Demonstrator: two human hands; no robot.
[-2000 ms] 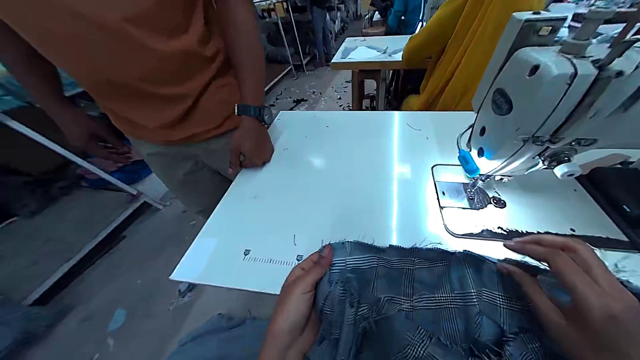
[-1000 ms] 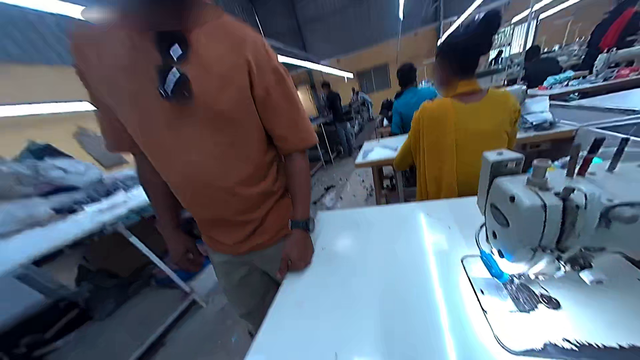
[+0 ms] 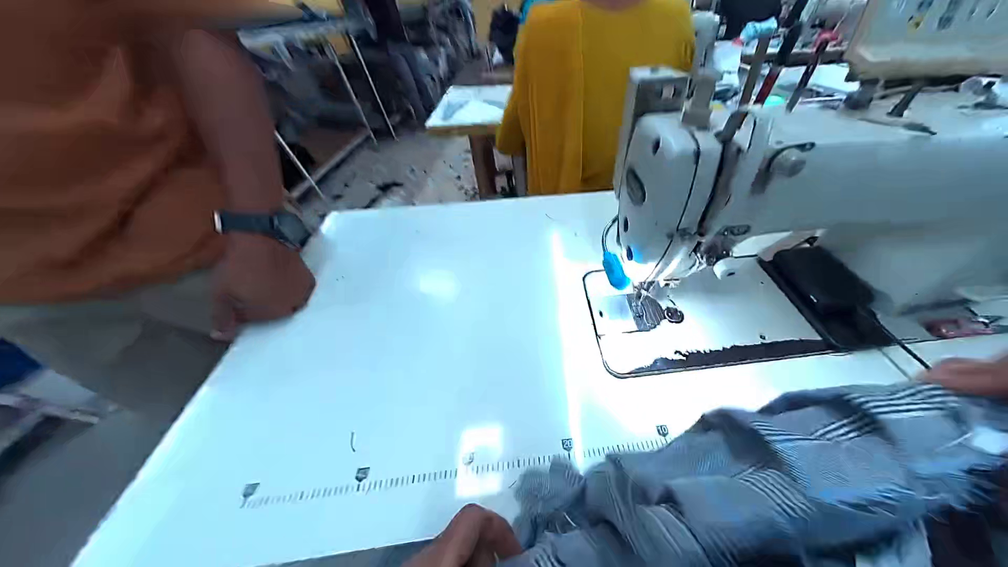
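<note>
A grey-blue plaid cloth point(image 3: 756, 472) lies bunched along the near edge of the white sewing table point(image 3: 394, 315), blurred by motion. At its lower left end is my left hand point(image 3: 472, 539), fingers curled against the fabric, cut off by the frame's bottom. Only the fingers of my right hand point(image 3: 972, 376) show at the right edge, on the cloth's upper right part; their grip is partly hidden. Behind the cloth stands an industrial sewing machine point(image 3: 787, 181), its lamp lit over the presser foot point(image 3: 646, 303), with no cloth beneath it.
A person in an orange shirt point(image 3: 102, 157) leans a hand point(image 3: 264, 283) on the table's left edge. Beyond the table is a person in yellow point(image 3: 594, 94) beside another worktable point(image 3: 472, 110). A printed ruler scale point(image 3: 417, 478) runs along the near edge. A black object point(image 3: 823, 287) lies beside the needle plate.
The view has swung up and back down. Two seconds ago the cloth was spread between both hands; now it is bunched and lies further right, with my right hand at the frame's edge.
</note>
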